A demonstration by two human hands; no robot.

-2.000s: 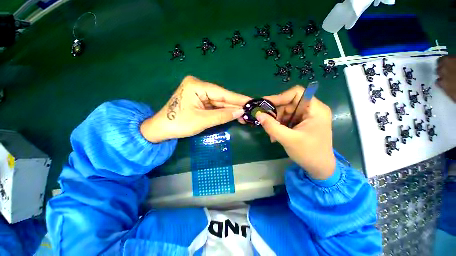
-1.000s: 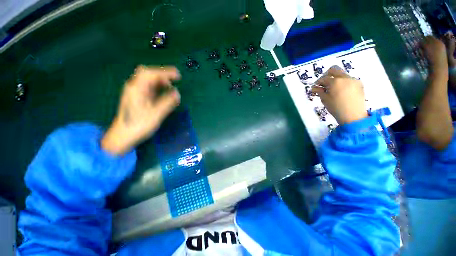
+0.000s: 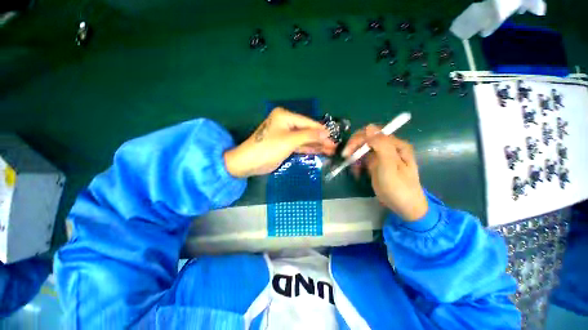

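Note:
My left hand (image 3: 284,143) holds a small dark many-armed part (image 3: 335,129) by its edge between thumb and fingers, above the blue work strip (image 3: 294,216). Whether a housing is with it cannot be told. My right hand (image 3: 387,164) is just to the right of the part and holds slim silver-grey tweezers (image 3: 369,145), slanted with one end pointing down and left below the part. The right fingertips are slightly blurred. Rows of similar black spider-like parts (image 3: 418,54) lie on the green mat at the far side.
At right a white sheet (image 3: 493,187) bears more spider-like parts, with a blister tray (image 3: 538,248) below it. A dark blue tray (image 3: 523,50), white rods (image 3: 516,77) and a crumpled white wipe (image 3: 493,17) are beyond. A white box (image 3: 29,200) stands at left; a small unit (image 3: 82,33) lies far left.
From one second ago, my right hand has come back from the white sheet to beside my left hand. The tweezers now show clearly, and the left hand now holds a dark part. The view has shifted.

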